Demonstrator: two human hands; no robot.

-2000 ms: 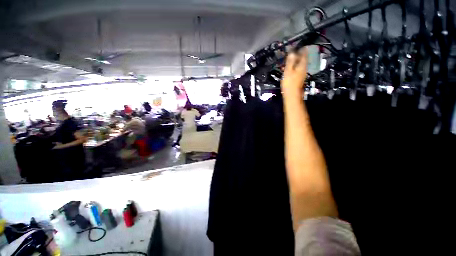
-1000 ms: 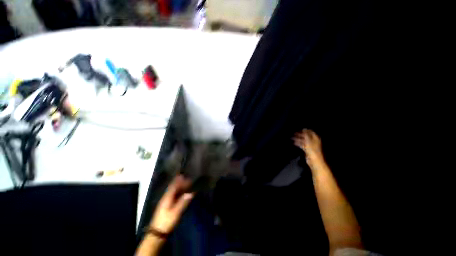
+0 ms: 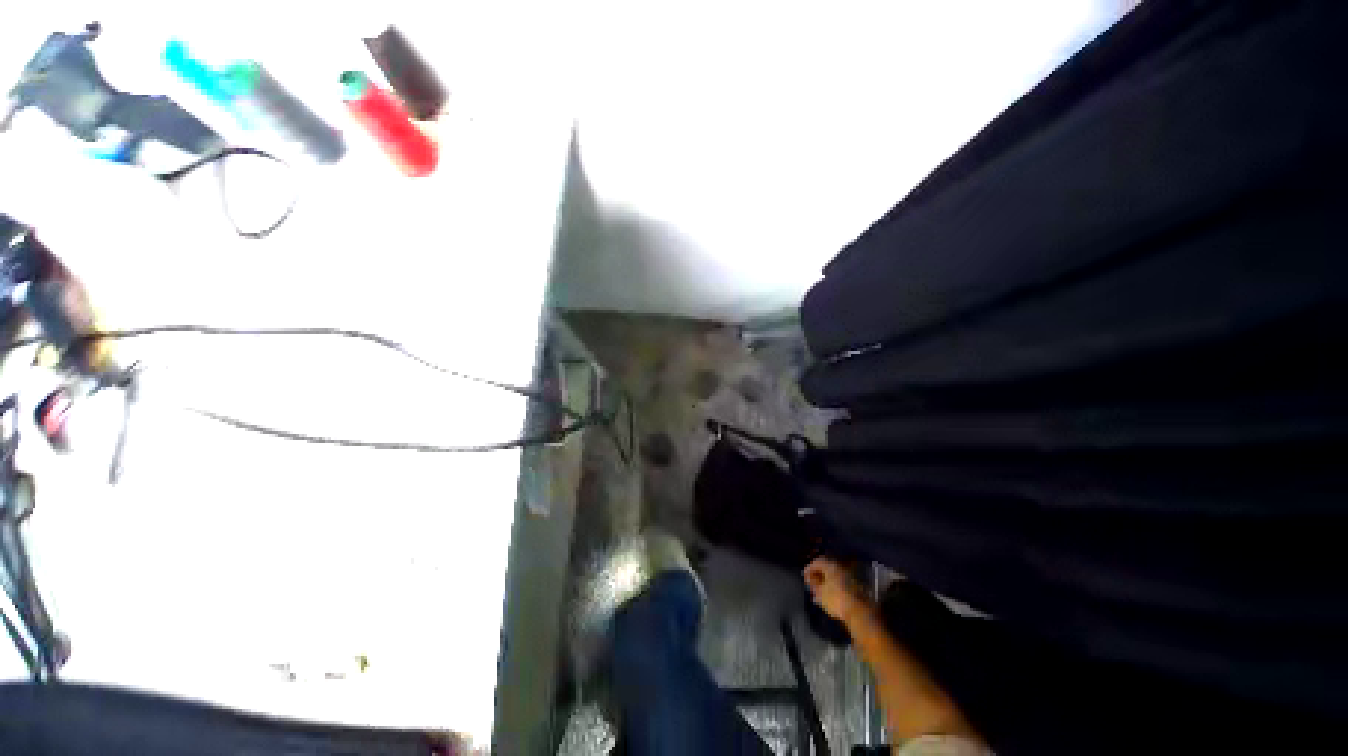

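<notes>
My right hand (image 3: 835, 586) is low at the lower centre right, small and blurred, its fingers curled at the edge of a dark bundle (image 3: 751, 499) low beside the hanging garments. Whether it grips the bundle cannot be told. A thin dark hook or strap end shows at the bundle's top. Black hanging garments (image 3: 1064, 310) fill the right side in long folds, their lower edges towards the gap beside the table. My left hand is not in view.
A white table (image 3: 325, 547) lies left, with red (image 3: 396, 130), green-grey (image 3: 281, 111) and brown (image 3: 407, 71) spools, a grey-black pistol-shaped tool (image 3: 104, 101) and cords over its edge. Black cloth (image 3: 192, 719) lies at its near edge. A jeans leg (image 3: 668, 665) and shoe stand on the stained floor.
The view has swung from the rail down to the floor gap. My right hand has gone from the rail to low beside the garments. My left hand has left view.
</notes>
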